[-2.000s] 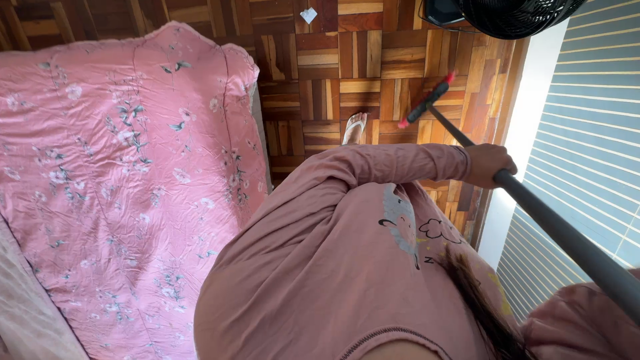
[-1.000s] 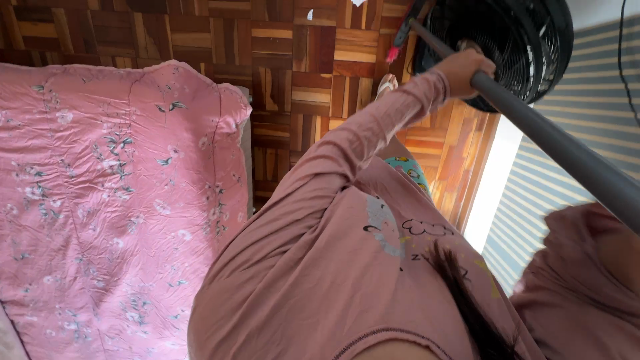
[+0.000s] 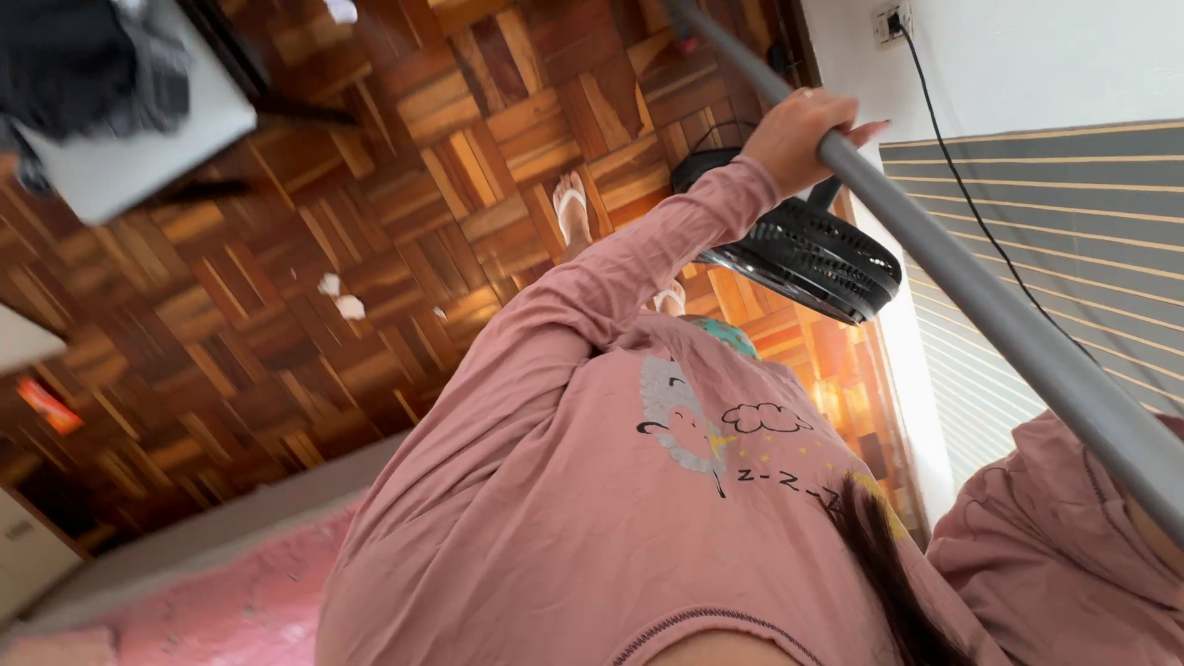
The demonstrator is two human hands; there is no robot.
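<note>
My left hand (image 3: pixel 805 134) is closed around a long grey pole (image 3: pixel 999 314), which slants from the top centre to the lower right edge. The far end of the pole is near the top edge, where a small red part shows blurred over the parquet floor (image 3: pixel 481 157); the rest of that end is hard to make out. A black electric fan (image 3: pixel 814 254) stands just below my left hand, partly behind my sleeve. At the lower right my right sleeve (image 3: pixel 1027 518) lies beside the pole, and my right hand is out of view.
White scraps (image 3: pixel 347 301) and a red-orange wrapper (image 3: pixel 48 405) lie on the floor. Upper left, a white surface (image 3: pixel 157 157) holds dark cloth. A pink-covered bed (image 3: pixel 231 592) is lower left. From a wall socket (image 3: pixel 891 20) a black cord (image 3: pixel 980 203) hangs. My feet wear white flip-flops.
The view has swung a lot, with less of the bed and more floor showing. My left hand has stayed closed on the pole, whose red-ended head showed more fully two seconds ago.
</note>
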